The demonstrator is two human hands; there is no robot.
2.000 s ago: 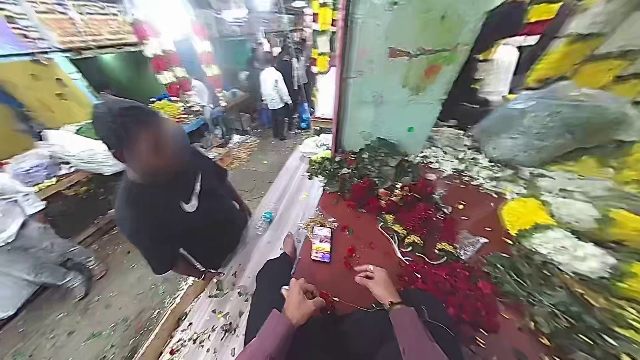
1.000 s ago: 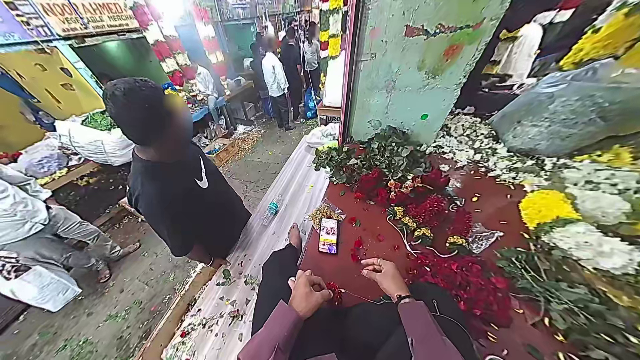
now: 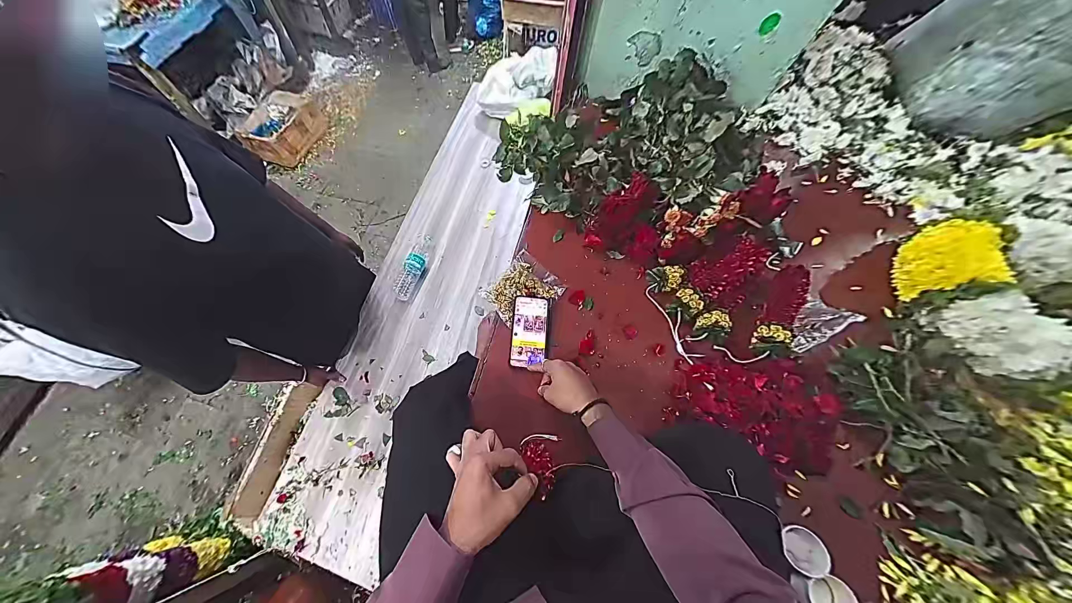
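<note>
My left hand (image 3: 490, 486) is above my dark-clothed lap, thumb and forefinger pinched at a short string of red flowers (image 3: 538, 462); the fingertips partly hide the grip. A thin white thread (image 3: 582, 466) runs from the flowers under my right forearm. My right hand (image 3: 566, 387), with a dark band at the wrist, holds nothing and has its forefinger on the lower edge of a lit smartphone (image 3: 530, 331). The phone lies on the red surface beside a clear bag of small yellowish flowers (image 3: 512, 289).
Loose red petals (image 3: 754, 402), red and yellow flower strings (image 3: 724, 276) and leafy stems (image 3: 670, 134) cover the red surface (image 3: 511, 410). White blossoms (image 3: 871, 109) and a yellow bunch (image 3: 950, 258) lie right. A plastic bottle (image 3: 412, 268) lies on the whitish ledge; a person in black (image 3: 251, 243) stands left.
My right hand has left the thread area near my left hand and moved forward to the phone. The view has tilted down. The person in black appears closer at the left.
</note>
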